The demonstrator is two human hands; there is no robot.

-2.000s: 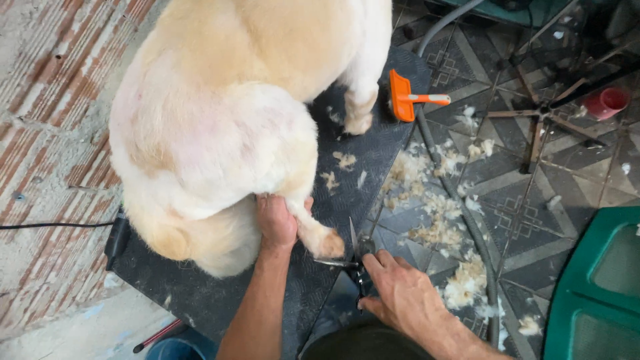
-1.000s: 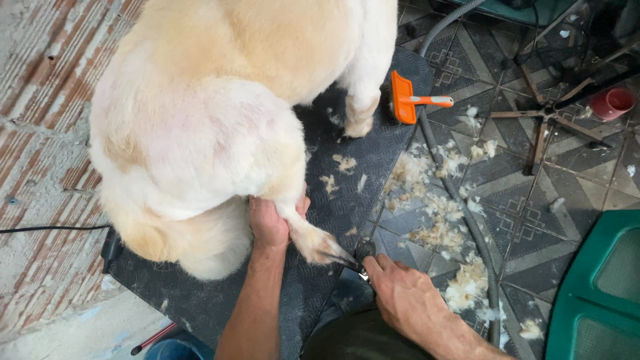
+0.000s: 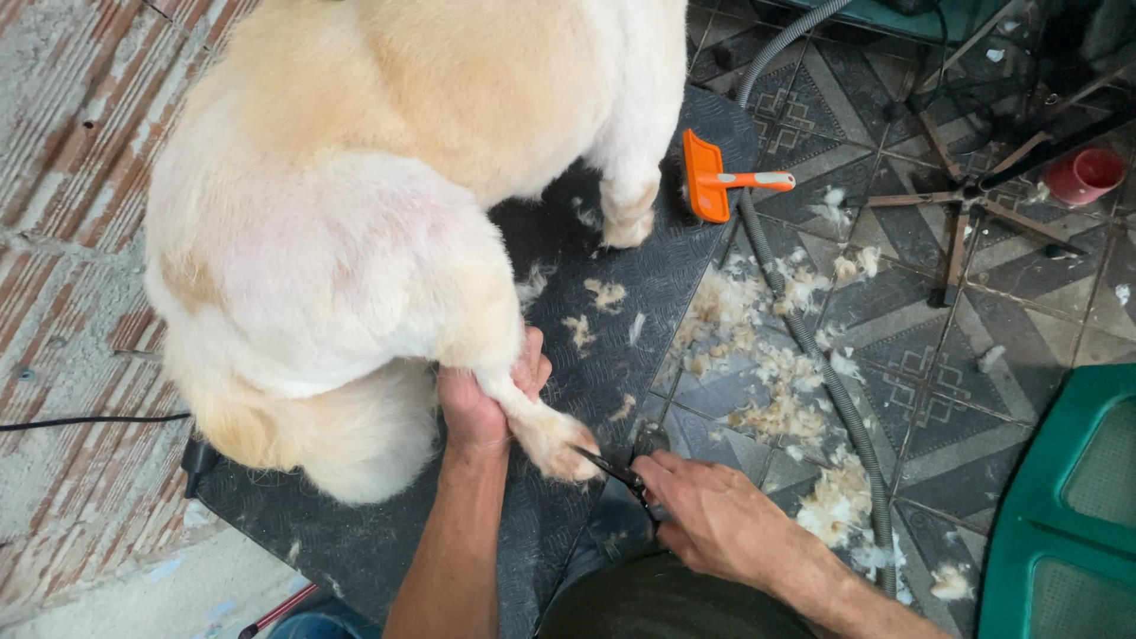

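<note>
A dog with cream and white fur [image 3: 337, 222] stands on a black textured grooming table [image 3: 568, 293], its head out of view. My left hand [image 3: 488, 395] is wrapped around the dog's hind leg just above the paw [image 3: 555, 441]. In my right hand [image 3: 701, 506] is a pair of scissors [image 3: 619, 472], with the blade tips at the fur of that paw. The blades look nearly closed together. Part of the handles is hidden by my fingers. An orange slicker brush [image 3: 707, 177] lies near the table's right edge, beside a front paw.
Cut fur [image 3: 781, 382] is scattered over the tiled floor, where a grey corrugated hose [image 3: 834, 390] runs. At the right are a green plastic object [image 3: 1029, 532], a metal star-shaped base [image 3: 967, 200] and a red cup [image 3: 1084, 176]. A brick wall [image 3: 80, 293] rises on the left.
The scissor blades stood apart beside the paw two seconds ago; now they are nearly together, with their tips at its fur. My left hand has kept its hold on the leg.
</note>
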